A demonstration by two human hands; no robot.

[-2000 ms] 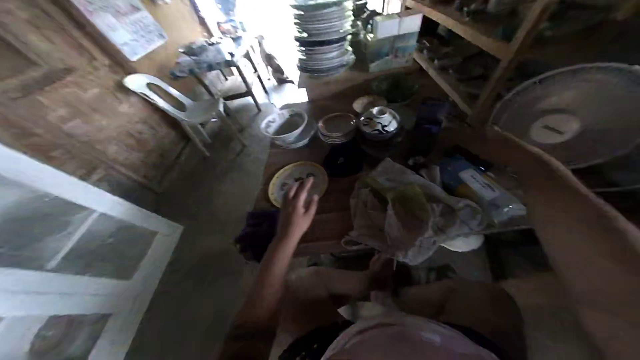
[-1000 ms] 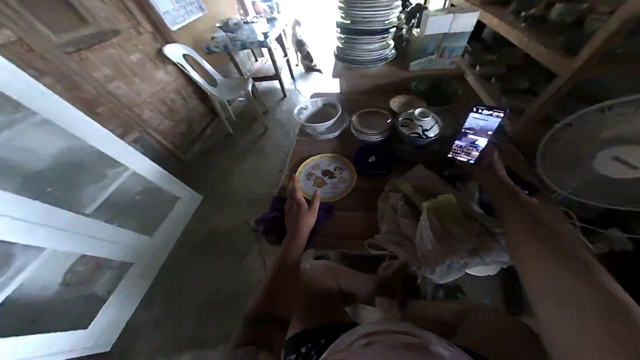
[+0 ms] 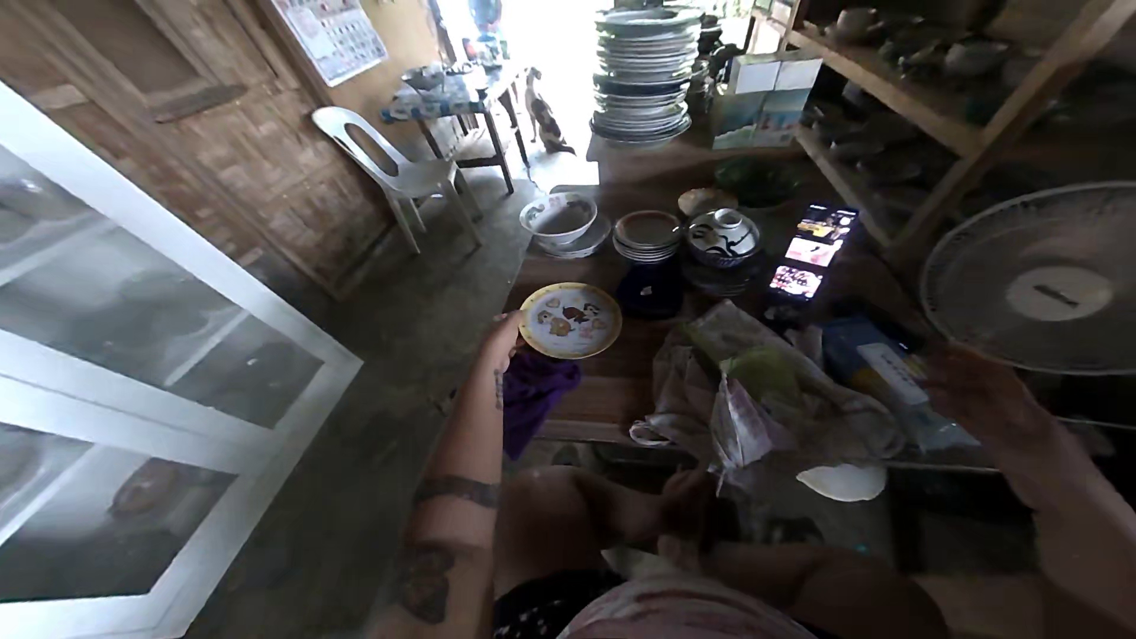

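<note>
My left hand (image 3: pixel 504 341) grips the left rim of a round plate (image 3: pixel 571 320) with a yellow edge and printed figures, held over the table's near left edge. Under it a purple cloth (image 3: pixel 538 397) hangs down. My right hand (image 3: pixel 967 383) is near a blue plastic packet (image 3: pixel 874 364) at the right; it is dim, and I cannot tell whether it holds anything. A lit phone (image 3: pixel 812 253) stands tilted behind the plastic bags (image 3: pixel 754 382). Beyond the plate are a floral bowl (image 3: pixel 558 218), a stack of small plates (image 3: pixel 647 232) and a lidded bowl (image 3: pixel 722 238).
A tall stack of plates (image 3: pixel 645 75) and a box (image 3: pixel 766 100) stand at the back. A fan (image 3: pixel 1056 275) and wooden shelves (image 3: pixel 896 84) are at the right. A white-framed glass door (image 3: pixel 169 373) is at the left, a white plastic chair (image 3: pixel 404 173) behind it.
My right hand has let go of the phone and moved nearer, towards the blue packet. My left hand, on the plate's near left edge a second ago, now grips its left rim.
</note>
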